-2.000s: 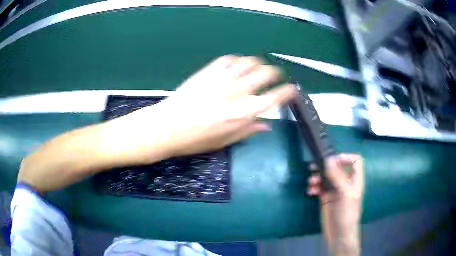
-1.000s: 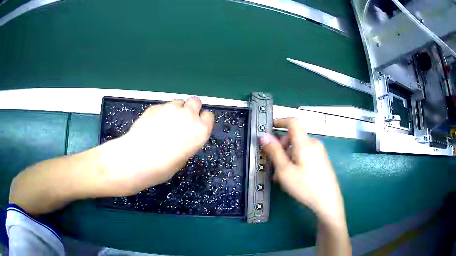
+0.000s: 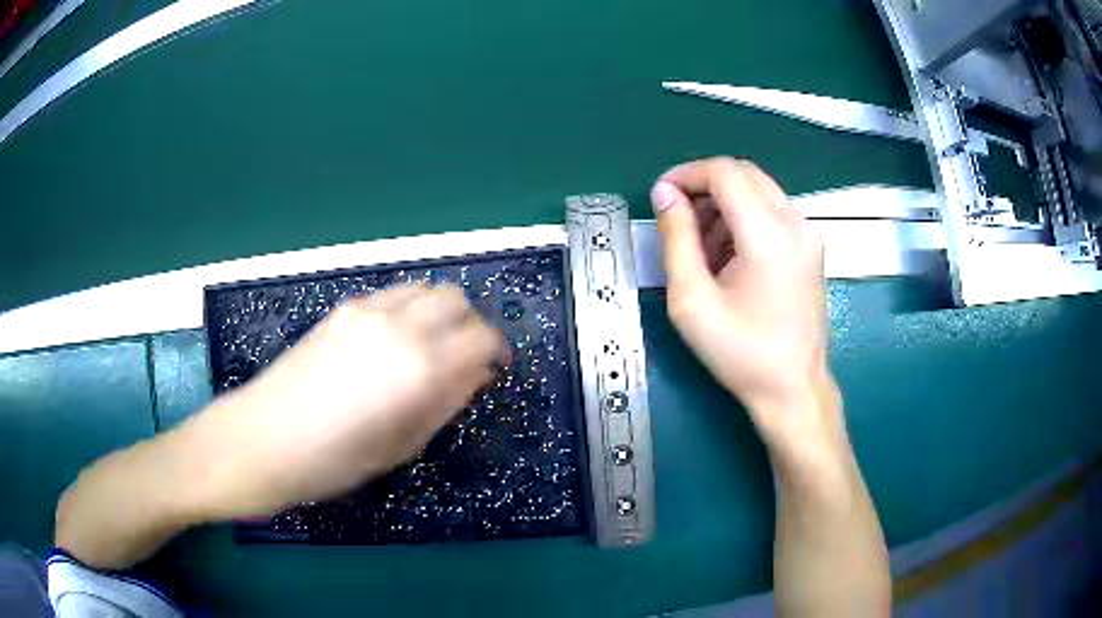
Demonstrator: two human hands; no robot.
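Observation:
A flat black tray full of tiny glinting ring parts lies on the green bench. A grey fixture strip with a row of small round seats stands along the tray's right edge. Its lower seats look dark-ringed and its upper ones look different. My left hand is over the tray with fingertips bent down, slightly blurred; what is between them is hidden. My right hand is raised just right of the strip's upper half, thumb and forefinger tips together; no part shows between them.
A dark green belt with pale metal rails lies beyond the tray. A pointed white metal piece reaches over the belt from the right. A silver machine frame stands at the far right. A yellow floor line shows at lower right.
The strip, held tilted in my right hand two seconds ago, now lies beside the tray. My right hand has left it and moved up and right. My left hand has shifted slightly down over the tray.

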